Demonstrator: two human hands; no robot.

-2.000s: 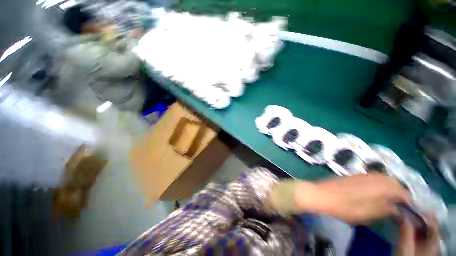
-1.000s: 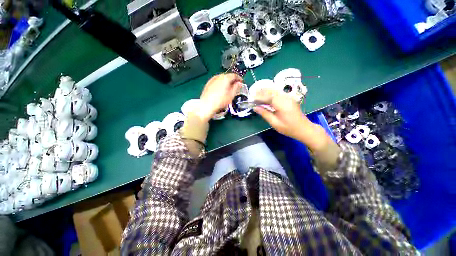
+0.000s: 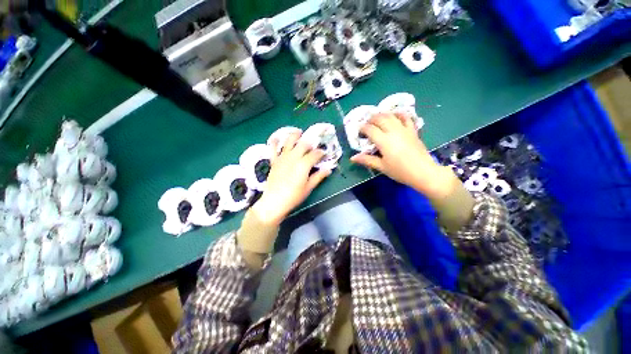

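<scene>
A row of white housings (image 3: pixel 238 187) with dark round centres lies along the bench's front edge. My left hand (image 3: pixel 292 168) rests with spread fingers over the housings near the row's right end, touching a white housing (image 3: pixel 322 140). My right hand (image 3: pixel 396 148) has its fingers on another white housing (image 3: pixel 355 123), just right of a small gap. One more white housing (image 3: pixel 400 105) stands behind my right hand. My fingers partly cover the parts, so how firmly they grip is hard to see.
A stack of white housings (image 3: pixel 59 214) is at left. A black screwdriver (image 3: pixel 156 69) hangs before a grey screw feeder (image 3: pixel 211 62). A module pile (image 3: pixel 346 45) lies at the back. Blue bins stand at upper right (image 3: pixel 529 41) and below right (image 3: pixel 588 180). A cardboard box (image 3: pixel 138 321) is below left.
The head view has turned from the left stack to the bench front. Since one second ago, my hands have moved apart, and the housing between them now sits in the row under my left hand.
</scene>
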